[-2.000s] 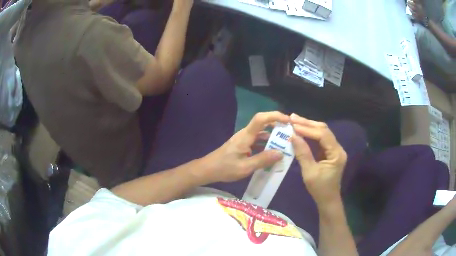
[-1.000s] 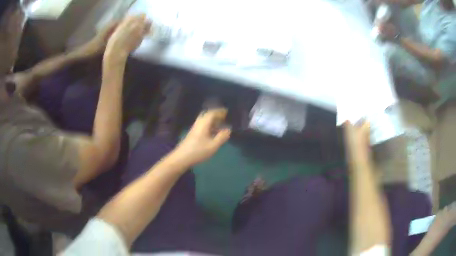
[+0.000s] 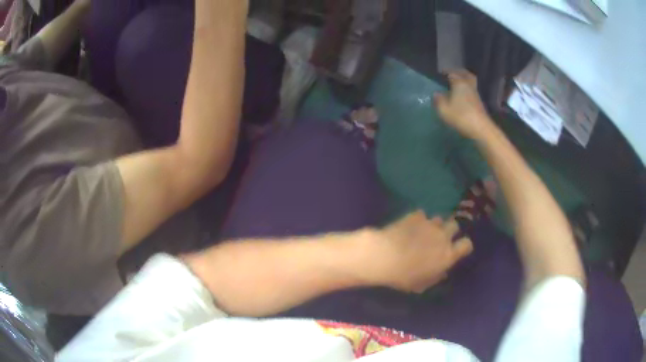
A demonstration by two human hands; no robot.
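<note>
A plain white slim piece (image 3: 450,42), a card or carton, lies in the dark space below the table edge. My right hand (image 3: 462,106) reaches out to its near end. The fingertips are at that end, but I cannot tell if they grip it. My left hand (image 3: 423,251) is above my lap with loosely bent fingers, somewhat apart, and no thing shows in it. The printed carton is not in view.
The pale table (image 3: 567,49) curves along the upper right, with papers (image 3: 577,7) on it. Loose printed sheets (image 3: 538,106) hang or lie below its edge. A person in a brown shirt (image 3: 64,191) sits close at left. Feet show on the green floor (image 3: 414,155).
The printed carton held in both hands two seconds ago is gone from view. My right hand has moved from the table edge down to the white piece. My left hand has drawn back over my lap.
</note>
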